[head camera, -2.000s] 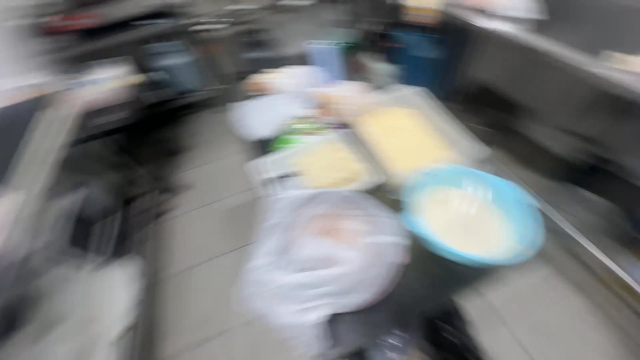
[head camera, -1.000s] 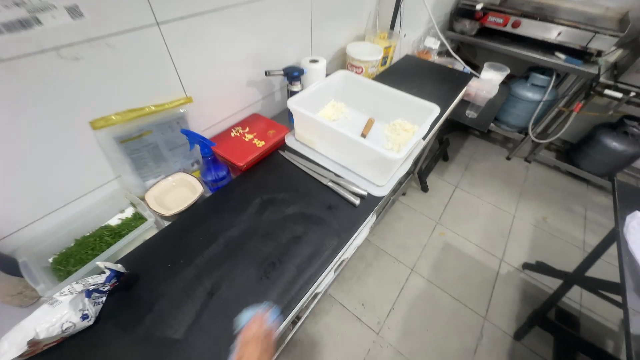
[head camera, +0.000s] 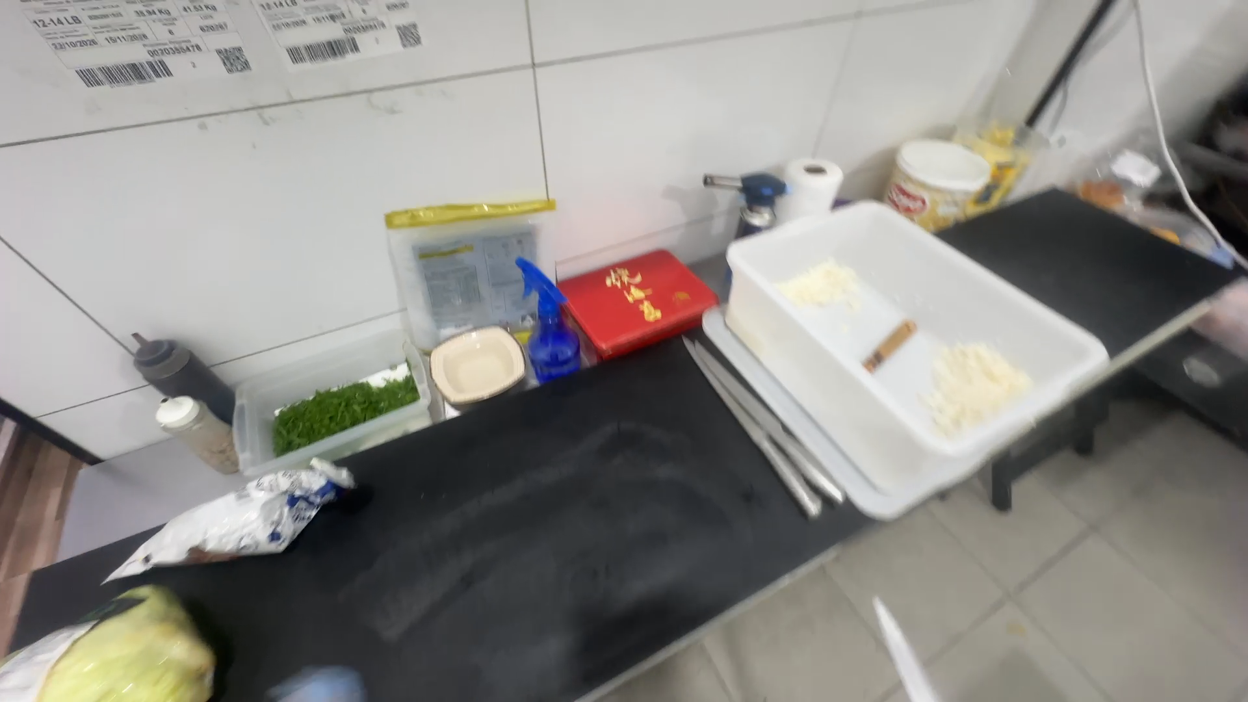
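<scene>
Neither of my hands shows clearly. A blurred light-blue item (head camera: 320, 684), perhaps a cloth, is cut off by the bottom edge on the black worktop (head camera: 546, 546); what holds it is hidden. Two long metal knives (head camera: 756, 424) lie side by side beside a white cutting board (head camera: 882, 502). On the board stands a white plastic tub (head camera: 819, 390) with two piles of pale shreds (head camera: 975, 385) and a small brown item (head camera: 889, 345). At the lower right a blurred, pale pointed strip (head camera: 902, 648) shows over the floor; I cannot tell what it is.
Along the wall stand a box of chopped greens (head camera: 346, 411), a cream dish (head camera: 478, 364), a blue spray bottle (head camera: 552, 336), a red case (head camera: 639, 302), a torch (head camera: 756, 200) and a paper roll (head camera: 811, 188). Plastic packages (head camera: 234, 522) lie at the left.
The view has swung to the worktop from two containers of food. One second ago a hand was at the blue item near the worktop's front edge; now that hand is out of sight.
</scene>
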